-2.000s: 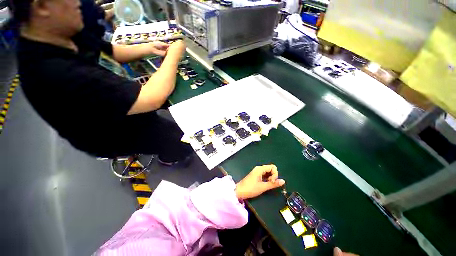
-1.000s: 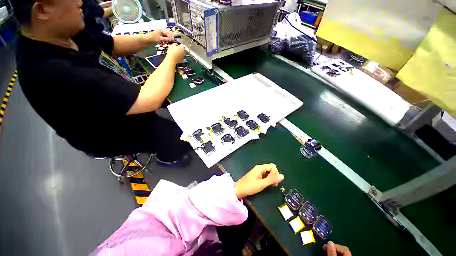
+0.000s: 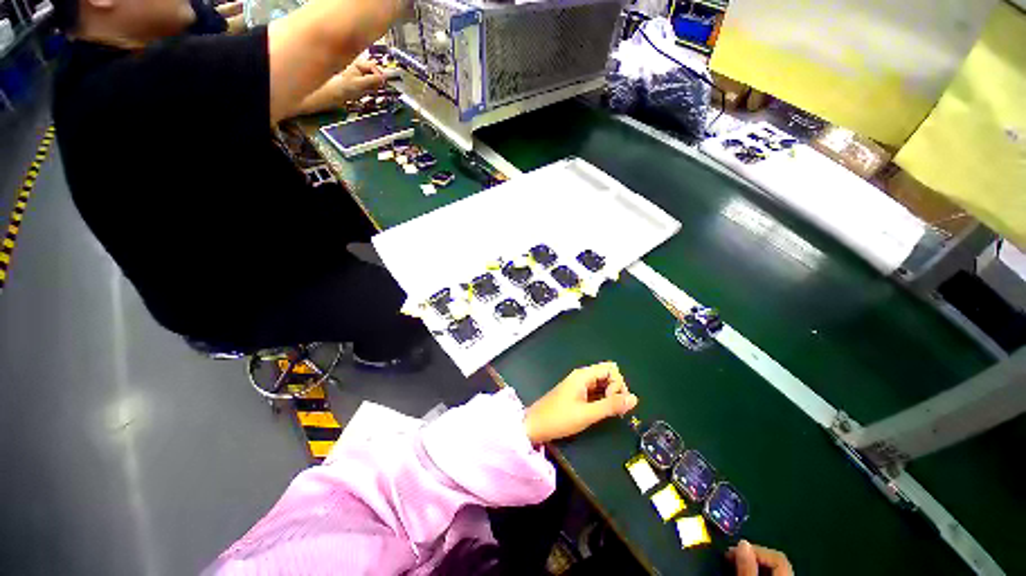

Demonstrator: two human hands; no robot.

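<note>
Three dark rounded watch screen modules, the middle one (image 3: 695, 475) among them, lie in a slanting row on the green bench, faces faintly lit. Small white pads with yellow edges, such as the middle pad (image 3: 667, 502), lie beside them on the near side. My left hand (image 3: 585, 402) rests just beyond the row's far end, fingers curled with thumb and fingertips close together; whether they pinch something small cannot be told. My right hand (image 3: 761, 559) is cut off by the bottom edge near the row's near end; only some fingers show.
A white tray (image 3: 529, 203) with several dark modules lies beyond my left hand. A pale metal strip (image 3: 776, 377) with a clear round piece (image 3: 698, 327) and a post (image 3: 956, 411) runs along the bench (image 3: 608, 338). A person in black sits left, near a grey instrument box (image 3: 506, 62).
The person in black has raised one arm and leans forward, uncovering a flat tablet-like object. My right hand has come slightly further into view. My left hand has barely moved.
</note>
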